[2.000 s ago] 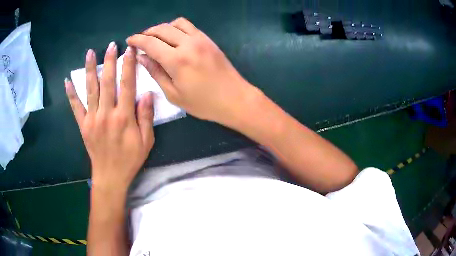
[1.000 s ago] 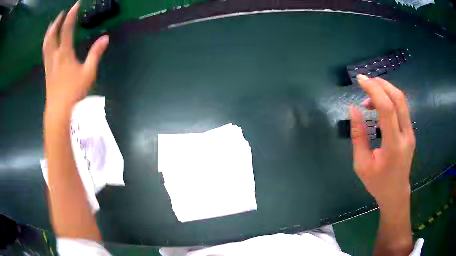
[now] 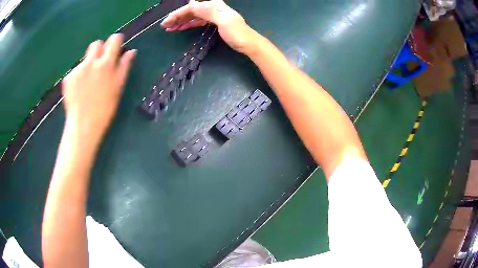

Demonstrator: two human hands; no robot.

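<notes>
Black units [image 3: 175, 78] stand in a long tight slanting row on the dark green bench, pale marks on top. Nearer me are two shorter blocks of units, one [image 3: 243, 115] on the right and a smaller one [image 3: 193, 148] to its left. My right hand [image 3: 202, 18] is at the far end of the long row, fingers stretched to the left; its palm side is hidden and I see nothing held. My left hand [image 3: 97, 78] is blurred, raised over the bench's far left side, fingers apart, with nothing visible in it.
A printed white bag corner [image 3: 18, 255] shows at the lower left. The bench edge [image 3: 283, 205] runs diagonally at the right. Beyond it are green floor, yellow-black tape [image 3: 403, 149], a blue object [image 3: 406, 67] and brown cartons [image 3: 437, 57].
The view has turned to the right, so the unit rows are now central and the white bag pile is out of view. My right hand has moved to the long row's far end.
</notes>
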